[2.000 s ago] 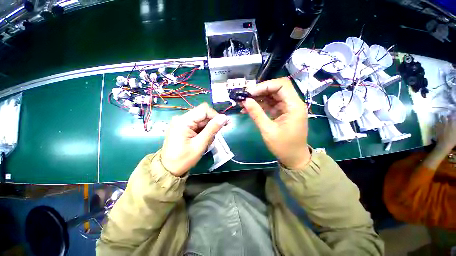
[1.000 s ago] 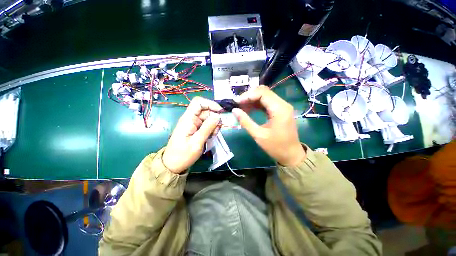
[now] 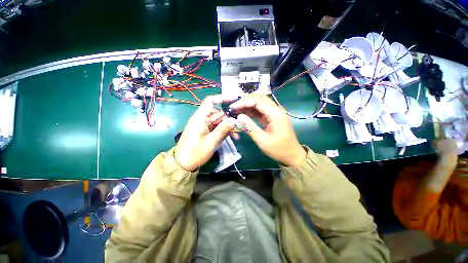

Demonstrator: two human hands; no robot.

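Observation:
My left hand (image 3: 201,134) and my right hand (image 3: 271,128) meet in front of the metal box, both bare. Their fingertips pinch a small black part (image 3: 227,108) between them. Thin red leads show at the fingers of my left hand. A white housing (image 3: 226,155) lies on the bench just below my hands, its upper part hidden by them. A short white cord end sticks out at its lower side. The exact shape of the black part is hidden by my fingers.
A silver screw feeder (image 3: 248,61) stands behind my hands, a thick black slanting shape beside it. Wired components (image 3: 146,82) lie tangled at left, white housings (image 3: 362,105) at right. Small black parts (image 3: 432,77) and a person in an orange sleeve (image 3: 428,205) are far right.
My hands have come closer together around the black part, and red leads now show at my left fingers. The neighbour's arm has moved back into view at right. The view has shifted slightly.

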